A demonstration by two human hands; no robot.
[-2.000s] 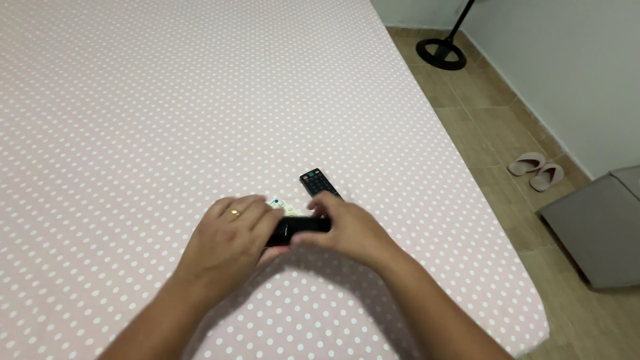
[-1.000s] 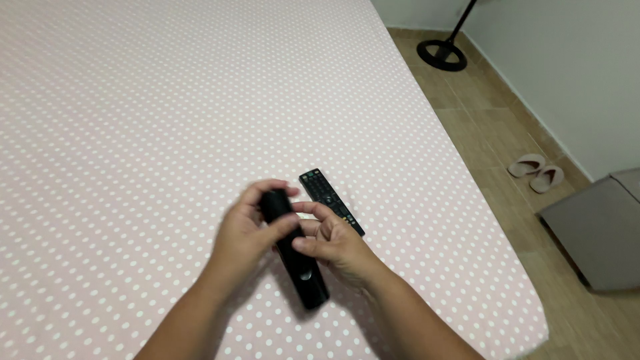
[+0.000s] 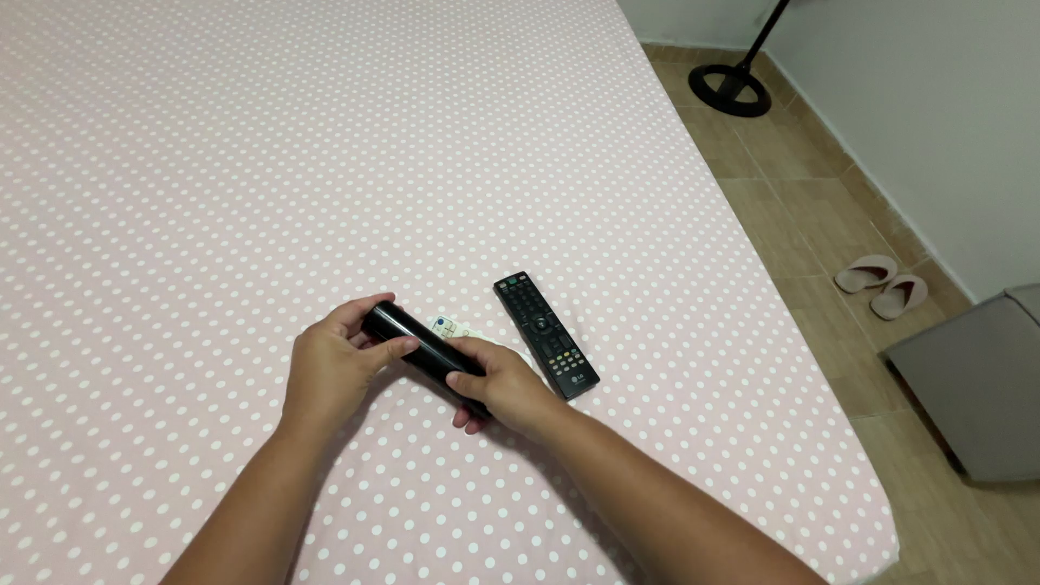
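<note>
Both my hands hold a glossy black remote control (image 3: 428, 351), its smooth back facing up and its length slanting down to the right. My left hand (image 3: 337, 357) grips the upper left end, thumb on top. My right hand (image 3: 508, 386) grips the lower right end, its thumb on top and fingertips showing beneath. A black LG remote control (image 3: 546, 335) lies buttons up on the polka-dot sheet (image 3: 406, 162), right of my hands. Behind the held remote, a white remote control (image 3: 445, 327) lies partly hidden; only its upper end shows well.
The bed's right edge drops to a tiled floor (image 3: 780, 219). On that floor are a pair of slippers (image 3: 898, 298), a black round stand base (image 3: 730, 91) by the wall, and a grey box-shaped piece of furniture (image 3: 983, 390) at the far right.
The held black remote has turned from steeply slanted to a flatter diagonal, back side up. My hands have shifted along it, and the top of the white remote has come into view again.
</note>
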